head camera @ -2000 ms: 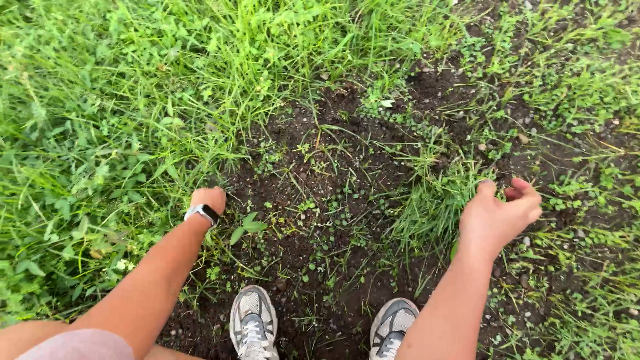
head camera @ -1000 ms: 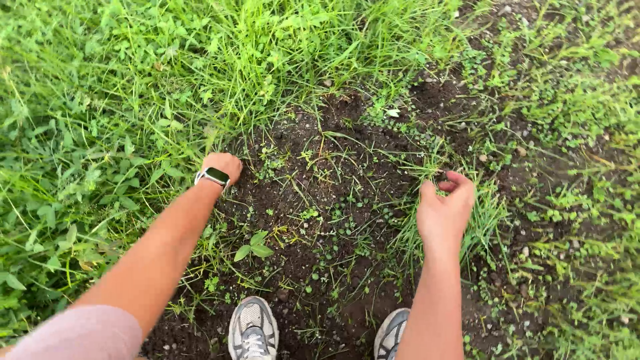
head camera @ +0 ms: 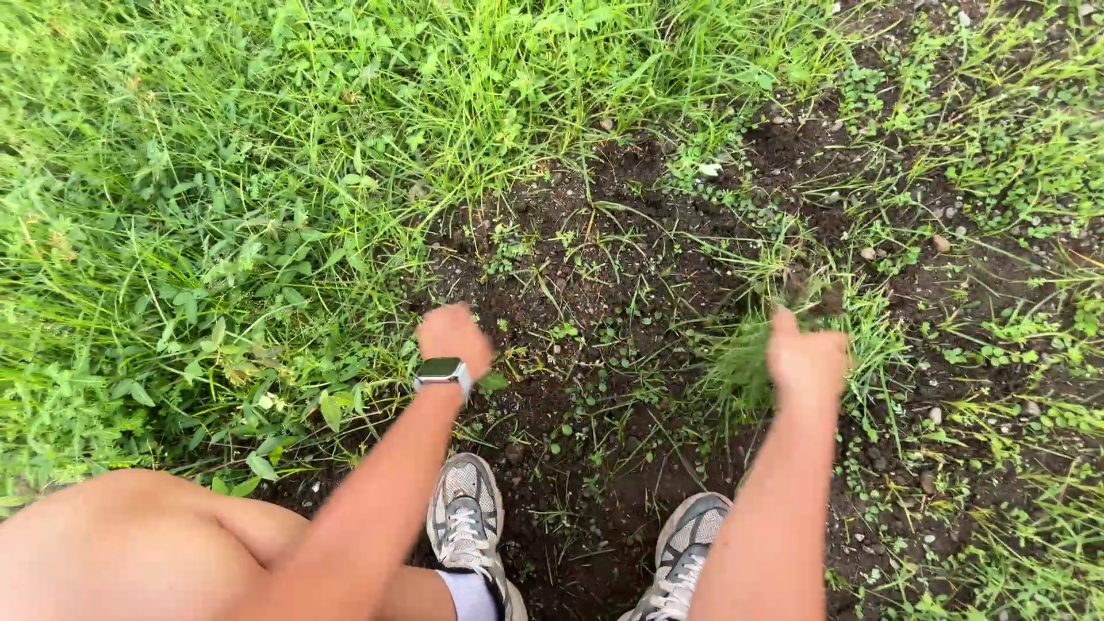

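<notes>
My left hand [head camera: 454, 338], with a smartwatch [head camera: 441, 370] on its wrist, is low over the dark soil [head camera: 552, 285] at the border of the weeds. Its fingers point away from view, so whether it grips anything is hidden. At the right, my right hand [head camera: 806, 358] is closed on a blurred clump of grass [head camera: 743, 366] with soil-covered roots [head camera: 815, 297] at its upper end. More loose grass [head camera: 875, 345] lies just behind and right of that hand.
Dense grass and broad-leaved weeds [head camera: 259, 216] cover the left and top. Small seedlings [head camera: 604, 397] dot the soil between my hands. Pebbles [head camera: 940, 244] lie at the right. My two sneakers [head camera: 466, 509] stand at the bottom, my bare knee [head camera: 129, 543] at the lower left.
My left hand has moved from the weed border toward my left shoe. My right hand, which showed no rooted clump a second ago, now has one in it.
</notes>
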